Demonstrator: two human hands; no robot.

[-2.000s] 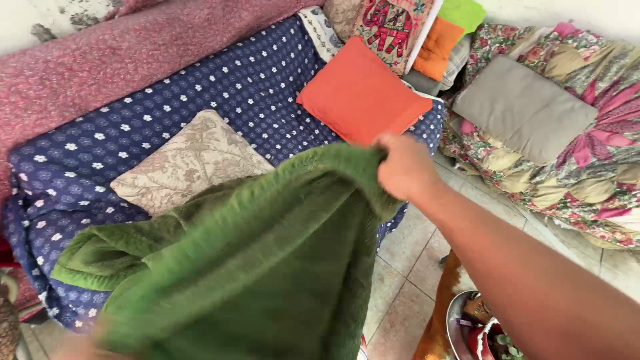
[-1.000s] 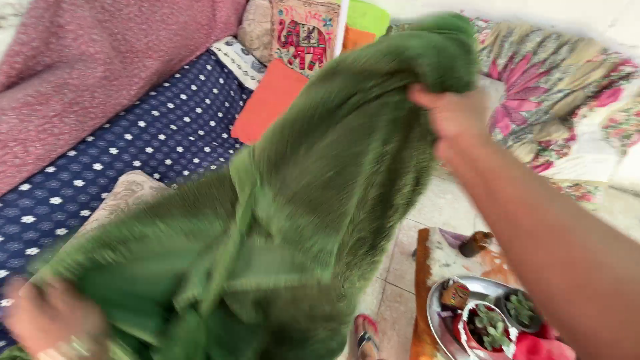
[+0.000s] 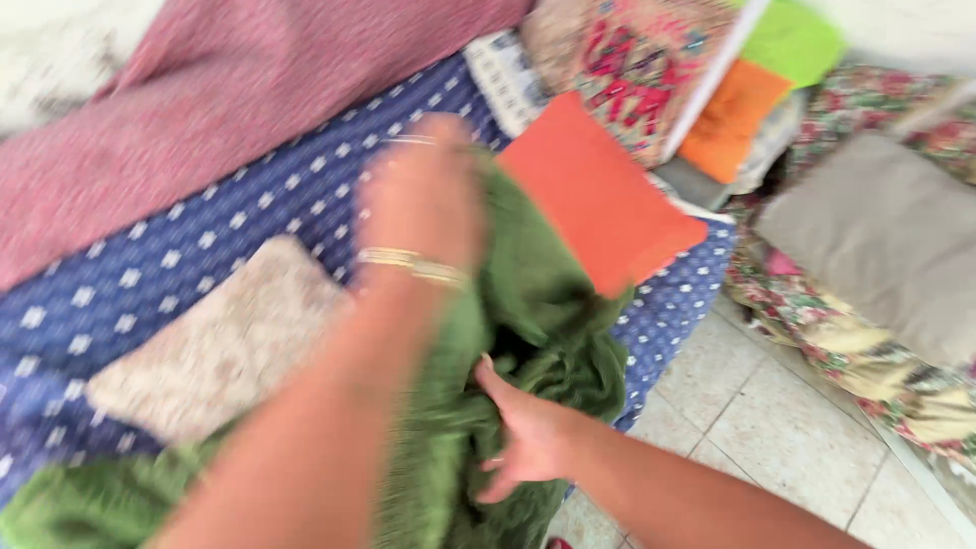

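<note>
A green plush blanket (image 3: 450, 427) hangs bunched in front of me, over the near side of a sofa with a blue flower-patterned cover (image 3: 206, 236). My left hand (image 3: 419, 191), blurred and wearing gold bangles at the wrist, is at the blanket's upper edge; its fingers are too blurred to read. Lower and to the right, my right hand (image 3: 530, 438) is against the blanket's folds, thumb and fingers spread, with a ring on one finger. Beside the blanket lie an orange-red cushion (image 3: 602, 191) on the right and a beige patterned cushion (image 3: 221, 343) on the left.
A pink textured cover (image 3: 252, 99) lies along the sofa's back. An elephant-patterned cushion (image 3: 633, 76), an orange cloth (image 3: 732, 114) and a lime green one (image 3: 793, 38) are at the far corner. A grey cushion (image 3: 877, 236) rests on a floral-covered seat at right, past the tiled floor (image 3: 762, 427).
The green blanket, held stretched between both hands a second ago, is now bunched. My left hand has moved up and right; my right hand has come down. The tray with plants has left the view.
</note>
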